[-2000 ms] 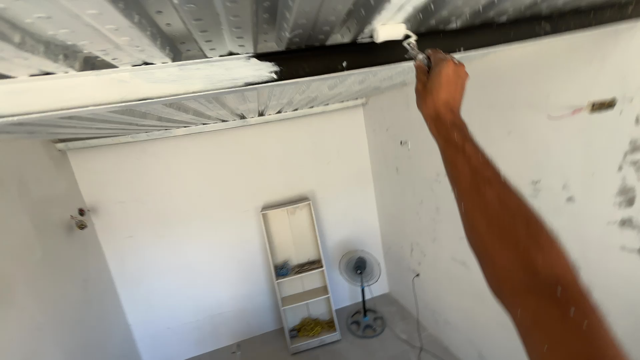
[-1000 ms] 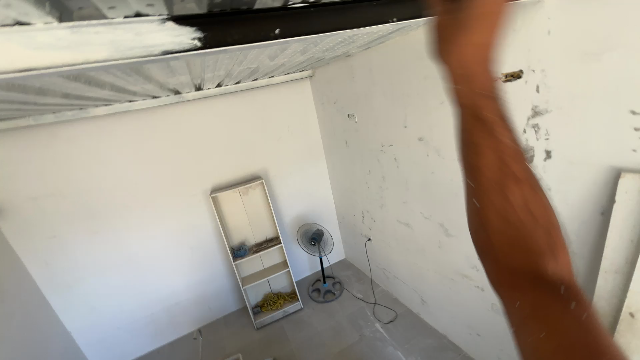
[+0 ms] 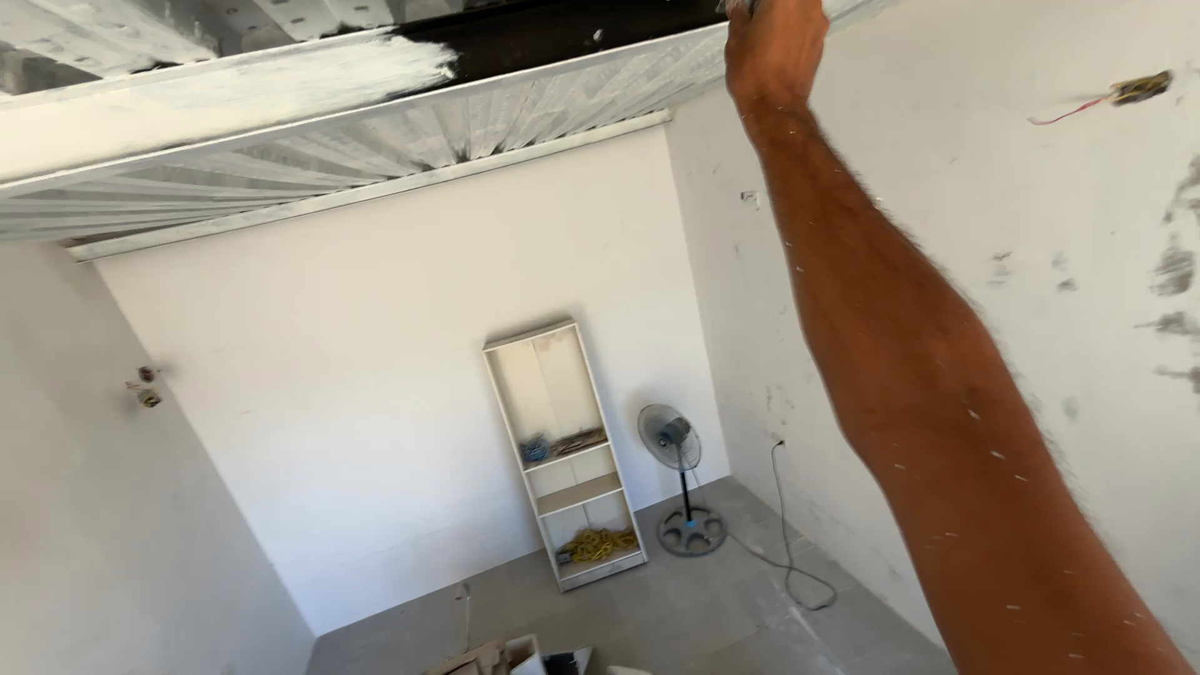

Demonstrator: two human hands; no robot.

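My right hand [image 3: 776, 47] is raised at the top edge of the head view, its fingers curled on a handle of which only a bit shows. The roller that this hand holds in the oldest frame is out of view now. Beside the hand runs a ceiling beam, black [image 3: 581, 39] near the hand and coated with white paint [image 3: 234, 89] towards the left, with a ragged brushed edge between. Paint specks dot my forearm. Above the beam is ribbed metal decking [image 3: 103, 33], partly whitened. My left hand is not in view.
A pale shelf unit [image 3: 578, 494] holding yellow cord [image 3: 597, 544] leans by the far wall. Right of it stands a pedestal fan [image 3: 669, 439], its cable [image 3: 786, 525] on the floor. Wires stick out of a wall box [image 3: 1141, 88]. Boards and other items lie at the bottom.
The white roller seen against the beam two seconds ago has passed out of view above. The beam's white part ends in a similar ragged edge throughout. The view has shifted.
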